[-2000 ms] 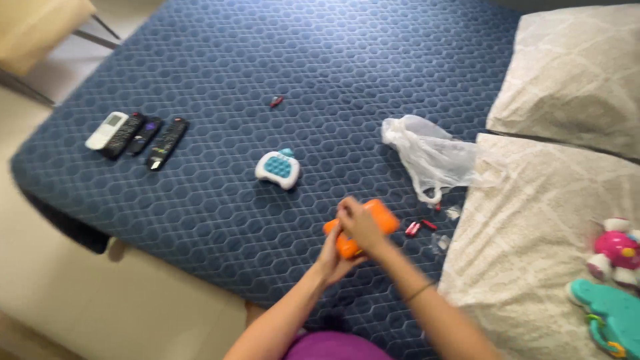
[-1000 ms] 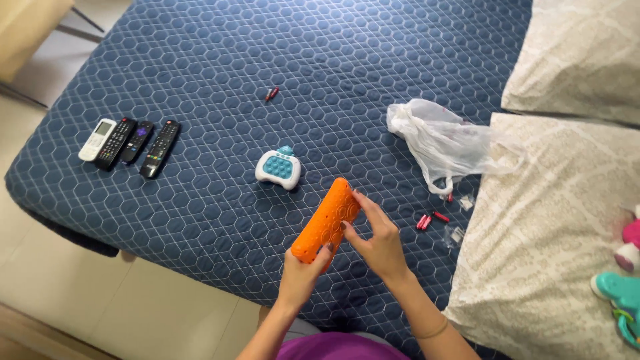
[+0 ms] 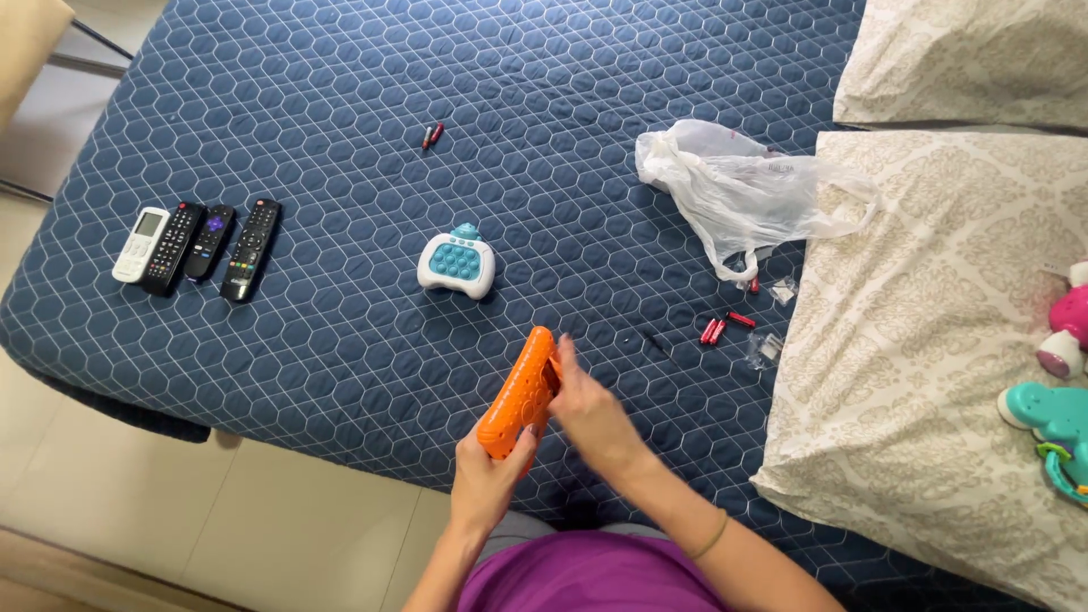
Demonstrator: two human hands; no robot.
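Observation:
An orange plastic toy [image 3: 513,399] is tilted on edge above the bed, its underside out of sight. My left hand [image 3: 493,472] grips its lower end, thumb on the near face. At its upper right edge, my right hand [image 3: 591,416] has its fingers on what looks like an orange flap; whether they grip it is unclear. Beyond lies a white and blue pop-button game [image 3: 456,265]. Several red batteries [image 3: 712,331] lie to the right, near a small dark tool [image 3: 655,343], perhaps a screwdriver. Two more batteries [image 3: 433,135] lie farther back.
Several remote controls [image 3: 250,250] lie side by side at the left of the blue quilted bed cover [image 3: 340,357]. A white plastic bag [image 3: 739,187] touches a patterned pillow [image 3: 918,340]. Small clear wrappers [image 3: 763,348] lie beside the batteries. A teal toy [image 3: 1050,416] and a pink toy [image 3: 1069,319] rest at far right.
The orange toy has turned from showing its broad face to being tilted on edge. My right hand has moved from its face to its upper right edge.

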